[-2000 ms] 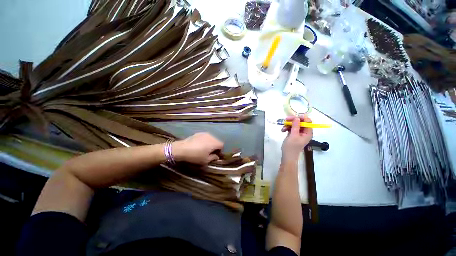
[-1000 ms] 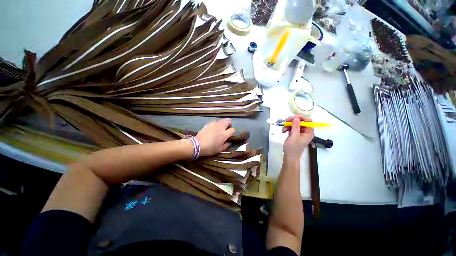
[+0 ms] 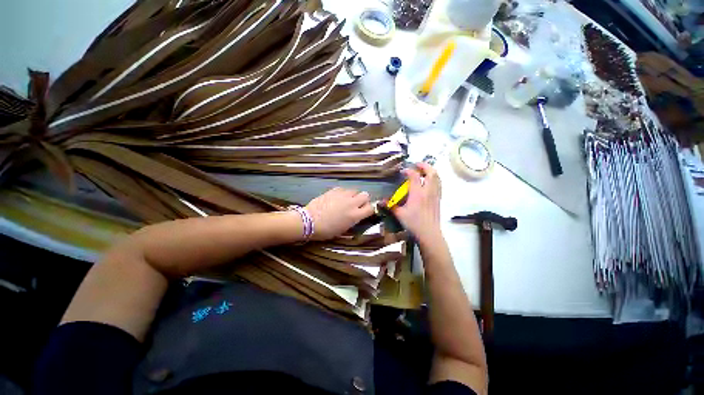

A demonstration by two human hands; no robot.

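Note:
A big bundle of brown straps fans out to the right, with white lines and pale ends. My left hand presses a strap end on the dark grey board, beside the nearer group of straps. My right hand holds the yellow glue brush, its tip pointing down-left at the strap end by my left fingertips. The tip and strap end are partly hidden by my fingers. The white glue pot stands further back, with a second yellow brush in it.
A hammer lies right of my right forearm. Masking tape rolls lie near the pot and behind. A black-handled tool lies further right. Grey-white strips are stacked at far right. Clear plastic bags lie at the back.
My right hand has moved left with the brush, from beside the tape roll to my left fingertips. My left hand has moved right since the earliest frame. The hammer head is now uncovered.

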